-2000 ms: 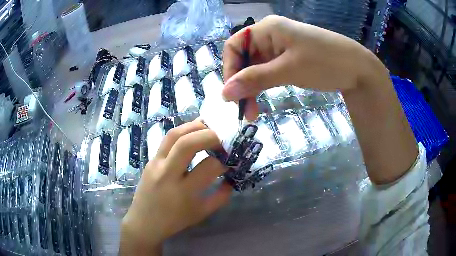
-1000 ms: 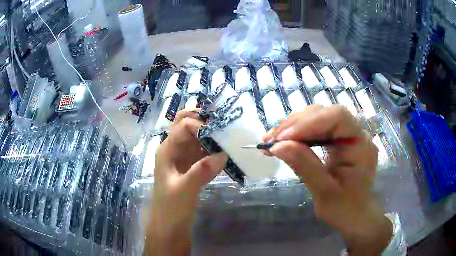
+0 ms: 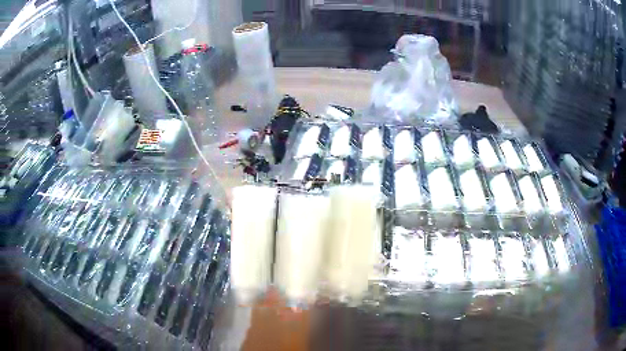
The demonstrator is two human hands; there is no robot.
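Three white oblong units (image 3: 303, 243) stand side by side, upright, in front of the clear blister tray (image 3: 480, 291), plain white faces toward me. Small dark parts show at their top ends. My left hand (image 3: 278, 330) is a blurred skin-coloured patch below them at the bottom edge. It appears to hold the units by their lower ends; its fingers are hardly distinguishable. My right hand is not in view, and neither is the thin red-ended tool.
A second clear tray (image 3: 130, 240) with dark narrow rows lies at left. Behind are a dark cable bundle (image 3: 285, 123), a crumpled plastic bag (image 3: 415, 86), a white roll (image 3: 254, 62) and a card with a red grid (image 3: 149, 139). A blue bin (image 3: 613, 253) stands far right.
The view has swung left and up. The held units have turned from a tilted fan to upright, side by side. My right hand with the thin tool has left the view.
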